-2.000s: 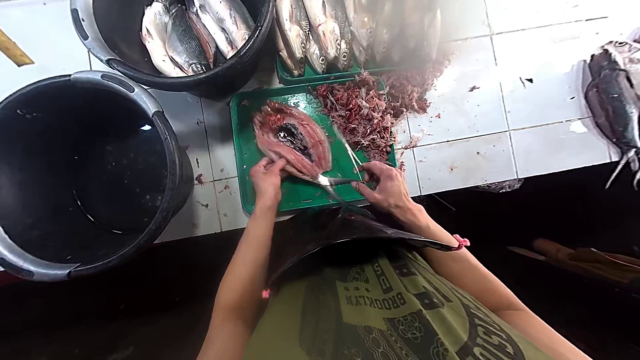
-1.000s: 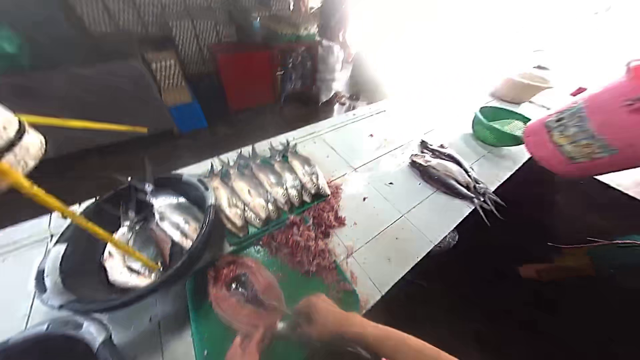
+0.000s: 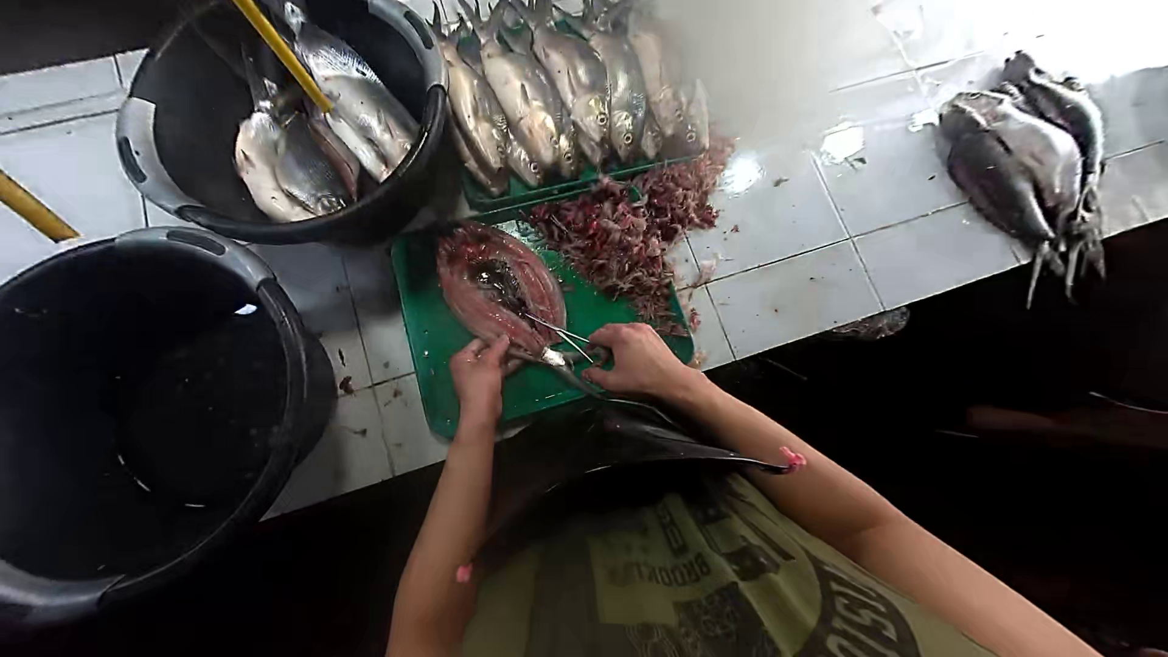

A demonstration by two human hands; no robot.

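A split-open fish (image 3: 537,283) lies spread flat, flesh side up, on a green plastic tray (image 3: 422,351). My left hand (image 3: 479,374) grips the near left edge of the fish close to its tail. In my right hand (image 3: 639,360) is a slim metal tool (image 3: 564,334), which looks like tweezers or forceps; its tip rests on the flesh near the dark belly lining. A heap of reddish fish scraps and bones (image 3: 630,233) covers the tray's far right part and spills onto the tiles.
Whole fish (image 3: 538,100) lie in a row on another green tray beyond. Left stand a black tub (image 3: 420,173) holding several fish and a second black tub (image 3: 297,365) with dark contents. More fish (image 3: 1022,155) lie on the tiled counter (image 3: 794,301) at right. Yellow poles (image 3: 283,55) cross upper left.
The view has swung up to the wider room and back down. The metal tool's tip has moved from around the tail end onto the flesh near the belly lining.
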